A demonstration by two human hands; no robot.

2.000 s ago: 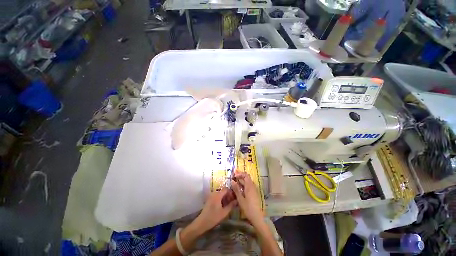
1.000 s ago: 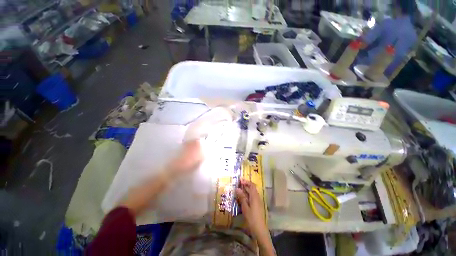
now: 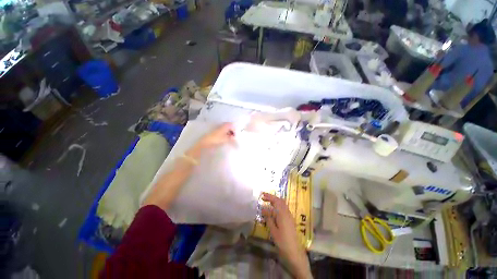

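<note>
The white sewing machine [image 3: 376, 158] stands right of centre, its needle area washed out by lamp glare. A pale flat surface or panel [image 3: 191, 188] lies left of it; glare hides whether cloth covers it. My left hand [image 3: 215, 137] is over its far part, with a tiny dark reddish spot at the fingertips; its grip is unclear. My right hand [image 3: 279, 220] is low over the yellow printed tape [image 3: 303, 210], fingers apart, with nothing visible held. Crumpled pale cloth [image 3: 297, 116] lies behind the needle area.
Yellow-handled scissors [image 3: 376, 234] lie right of a beige block [image 3: 329, 211]. A white bin [image 3: 261, 82] with dark scraps is behind the machine. Olive cloth [image 3: 136, 180] lies over a blue crate on the left. A person in blue [image 3: 468, 65] is at the far right.
My left hand has left the right hand near the needle and moved left and away over the pale surface. My right hand stays near the tape. The view has swung left.
</note>
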